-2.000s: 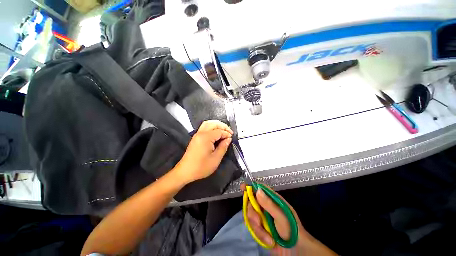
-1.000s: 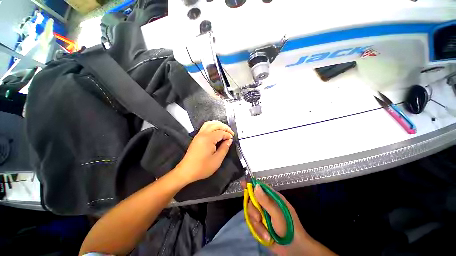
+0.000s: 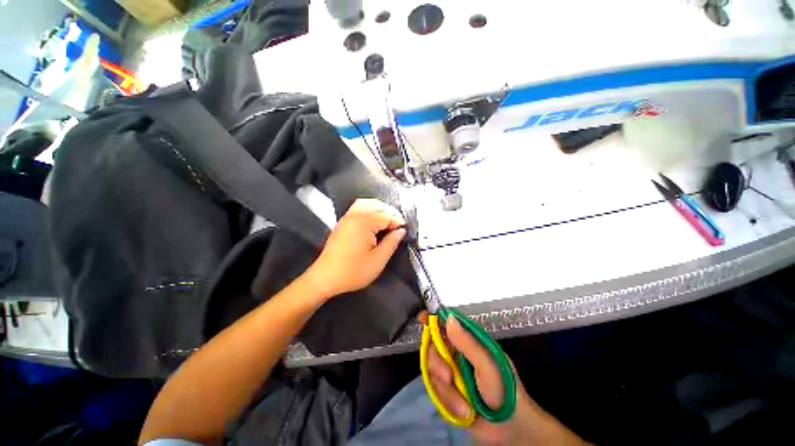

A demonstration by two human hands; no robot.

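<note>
A dark garment (image 3: 131, 235) with pale topstitching lies heaped on the left of the machine table. A long dark band (image 3: 231, 170) runs across it towards my left hand. My left hand (image 3: 362, 248) pinches the dark cloth edge (image 3: 408, 235) beside the presser foot area. My right hand (image 3: 471, 375) holds scissors (image 3: 488, 375) by one green and one yellow loop. The silver blades point up at the cloth edge by my left fingertips. The blade tips are hard to make out against the cloth.
The white sewing machine (image 3: 567, 96) with a blue stripe stands behind. Pink and blue snips (image 3: 693, 213) lie at the right, beside a round black object (image 3: 725, 185). A dark thread crosses the table. A marked tape strip (image 3: 610, 292) runs along the front edge.
The whole view has shifted slightly, with the machine sitting lower in the picture. The scissor blades look closer together than two seconds ago. My left hand still pinches the cloth.
</note>
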